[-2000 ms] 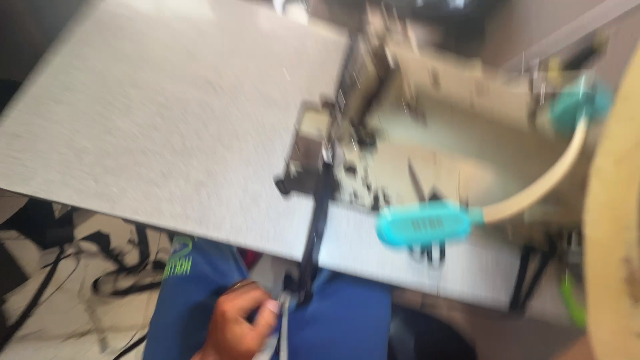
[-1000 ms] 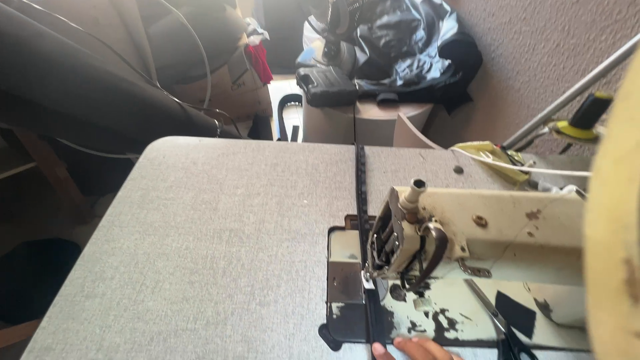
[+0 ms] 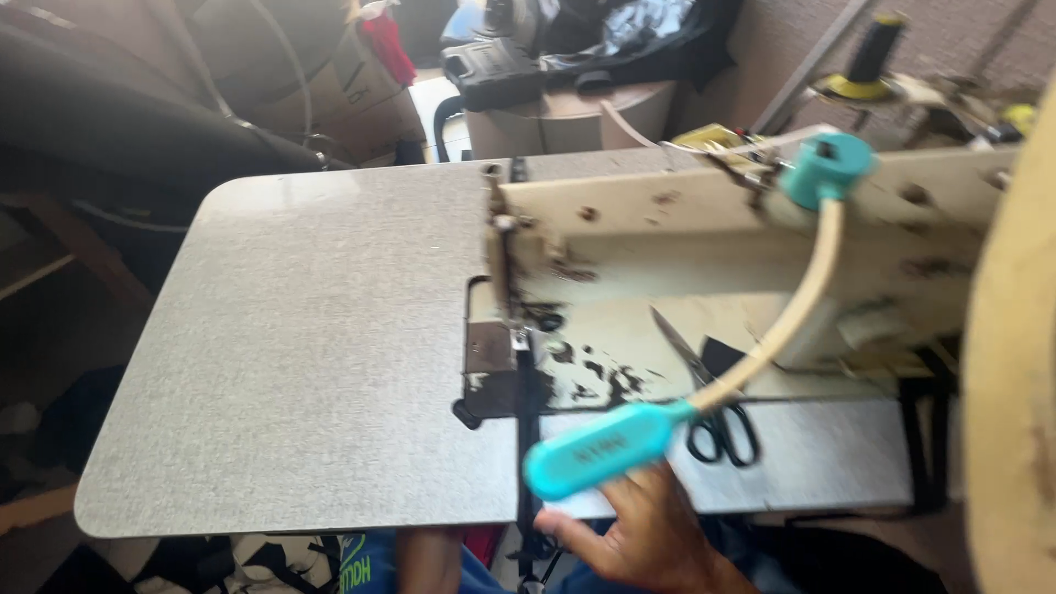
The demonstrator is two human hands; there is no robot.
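Note:
An industrial sewing machine [image 3: 742, 206] stands on the table, its needle area above a black strap [image 3: 528, 412] that runs down over the table's front edge. My right hand [image 3: 652, 528] is beside the strap at that edge, thumb towards it; whether it grips the strap is unclear. Below the edge, my left hand [image 3: 429, 561] shows only as a blurred part near my lap, its fingers hidden. A turquoise lamp head [image 3: 606, 450] on a bendy neck hangs over my right hand. Black-handled scissors [image 3: 718, 404] lie with blades part open on the machine bed, beside a small black fabric piece [image 3: 723, 356].
The grey tabletop [image 3: 330, 346] extends left of the machine. Behind it are a black case [image 3: 492, 73] and dark plastic wrapping [image 3: 627, 41]. A thread spool [image 3: 876, 58] stands at the back right. Black scraps [image 3: 190, 561] lie below the table, and a pale curved object [image 3: 1011, 346] edges the right.
The strap, which extended behind the needle area one second ago, now shows mainly in front of it. My right hand has come more fully into view. The view has shifted.

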